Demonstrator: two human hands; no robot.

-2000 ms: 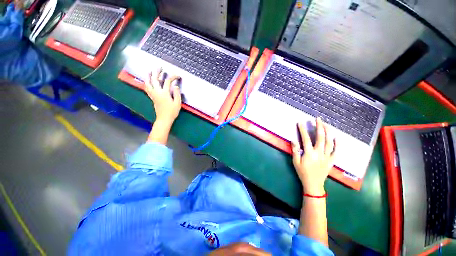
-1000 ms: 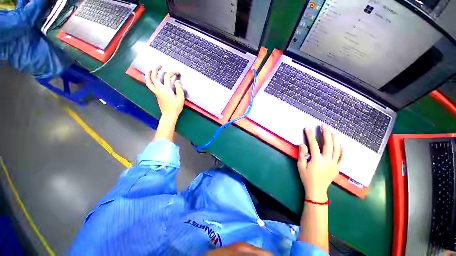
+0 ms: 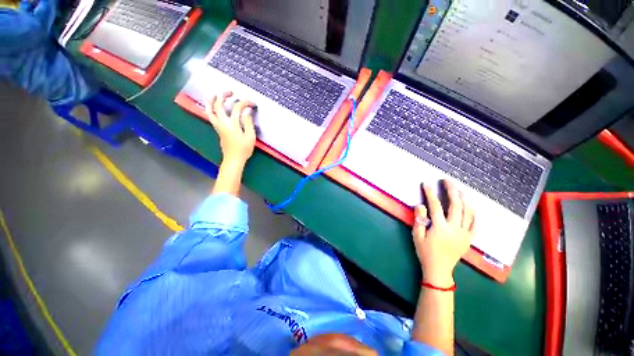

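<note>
Two open silver laptops lie side by side in red-orange trays, the left laptop [image 3: 285, 135] and the right laptop [image 3: 389, 170]. My left hand [image 3: 236, 132] is over a small dark mouse [image 3: 253, 109] on the left laptop's palm rest. My right hand [image 3: 443, 233] is over a small dark mouse [image 3: 443, 189] on the right laptop's palm rest, mostly hidden by the fingers. The right screen [image 3: 514, 62] shows a light window, and the left screen [image 3: 306, 24] is partly cut off. A blue cable [image 3: 304, 182] loops from between the laptops to the bench edge.
Another laptop [image 3: 132, 35] in a red tray [image 3: 115, 64] with a pale cable is at the upper left, beside a person's blue sleeve [image 3: 35, 55]. A further laptop [image 3: 584, 278] in a red tray [image 3: 554, 292] is at the right. A blue stool [image 3: 104, 125] stands below the green bench [image 3: 340, 233].
The view has shifted, so the laptops sit slightly further right than two seconds ago. Both hands stay over the mice, with small finger shifts.
</note>
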